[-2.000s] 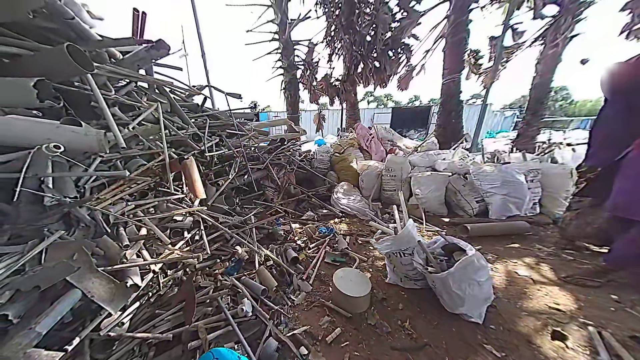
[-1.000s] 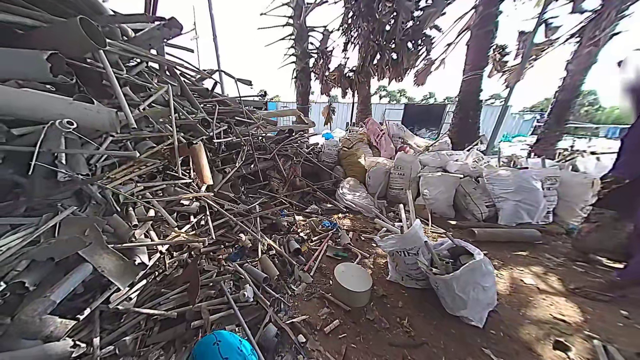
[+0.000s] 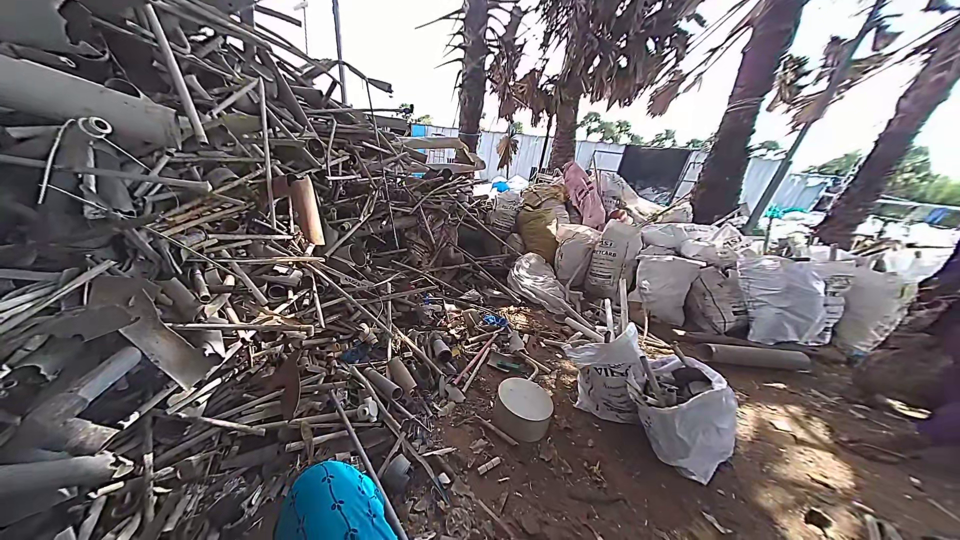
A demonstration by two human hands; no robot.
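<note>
Neither of my hands shows. A rounded piece of blue patterned cloth (image 3: pixel 334 504) rises at the bottom edge; it looks like clothing over a knee. Beside it a thin grey pipe (image 3: pixel 367 465) slants down past its right side. Scrap plastic pipes (image 3: pixel 247 292) are heaped high over the left half. On the soil right of the heap stands a round, pale, drum-like piece (image 3: pixel 523 409). Two white woven sacks stand close together to its right: one (image 3: pixel 604 379) with pipes upright behind it, the nearer one (image 3: pixel 694 431) open at the top with pipe scraps inside.
Filled sacks (image 3: pixel 784 300) line the back, with a thick grey pipe (image 3: pixel 757 356) lying before them. Palm trunks (image 3: pixel 746 112) and a pale metal fence (image 3: pixel 600 154) stand behind. Dark purple cloth (image 3: pixel 946 390) shows at the right edge, its wearer out of view.
More of the blue patterned cloth has come into view at the bottom. The purple-clothed figure at the right now shows less than two seconds ago.
</note>
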